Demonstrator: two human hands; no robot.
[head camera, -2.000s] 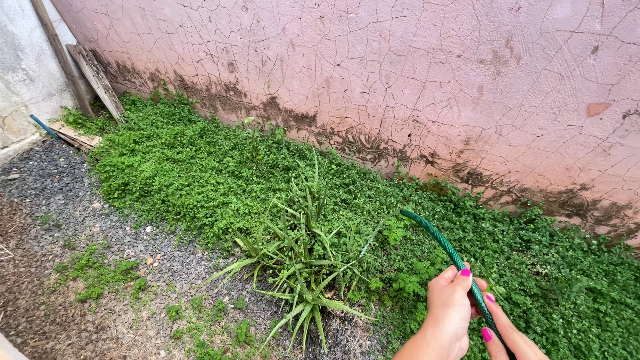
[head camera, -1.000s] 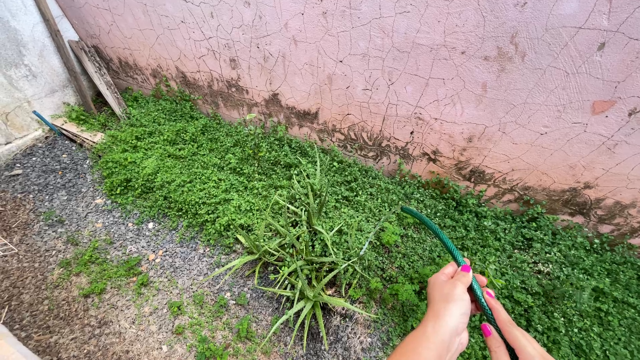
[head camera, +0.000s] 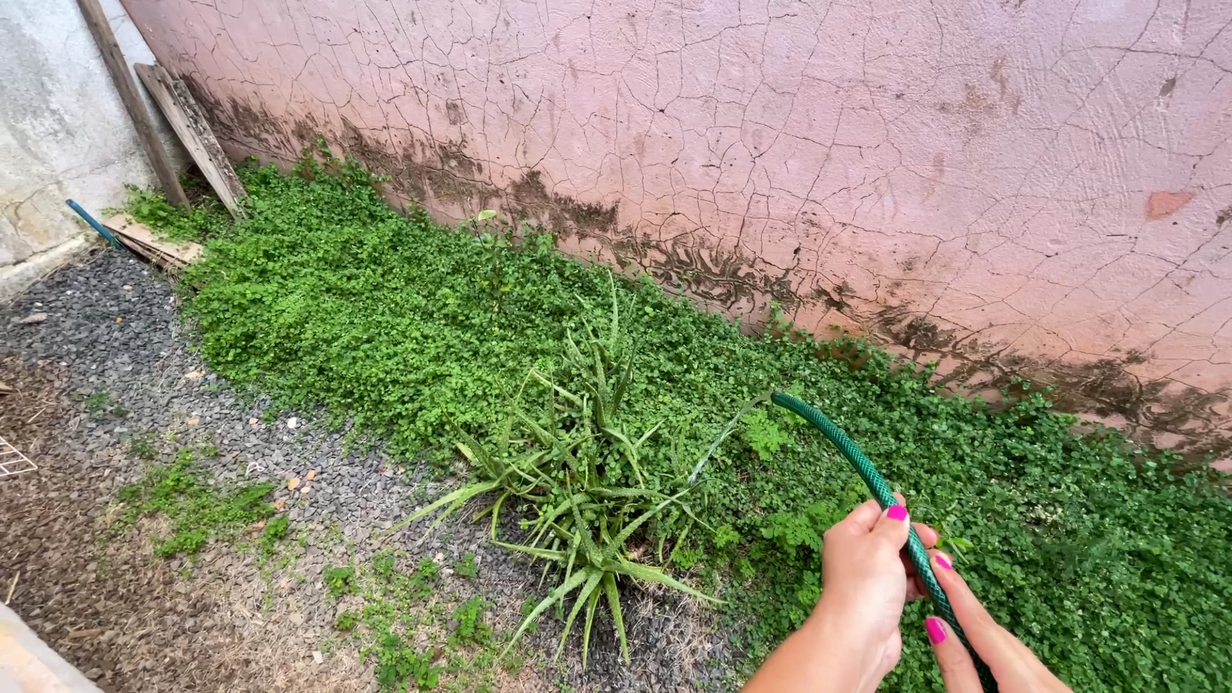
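A green braided garden hose (head camera: 843, 445) rises from the bottom right, its free end bent over to the left. My left hand (head camera: 866, 582) grips it with the thumb along its side. Lower on the hose, my right hand (head camera: 987, 635) holds it between thumb and fingers. A thin stream of water (head camera: 717, 445) falls from the hose's end toward the right side of a spiky aloe plant (head camera: 592, 544). The aloe stands left of my hands, between the gravel and the leafy ground cover.
Low green ground cover (head camera: 356, 308) runs along a cracked pink wall (head camera: 770, 144). Wooden boards (head camera: 192, 135) lean in the far left corner, with a blue tube (head camera: 93, 223) near them. Grey gravel (head camera: 241, 433) lies at the left, and a pale edge (head camera: 34, 659) juts in at the bottom left.
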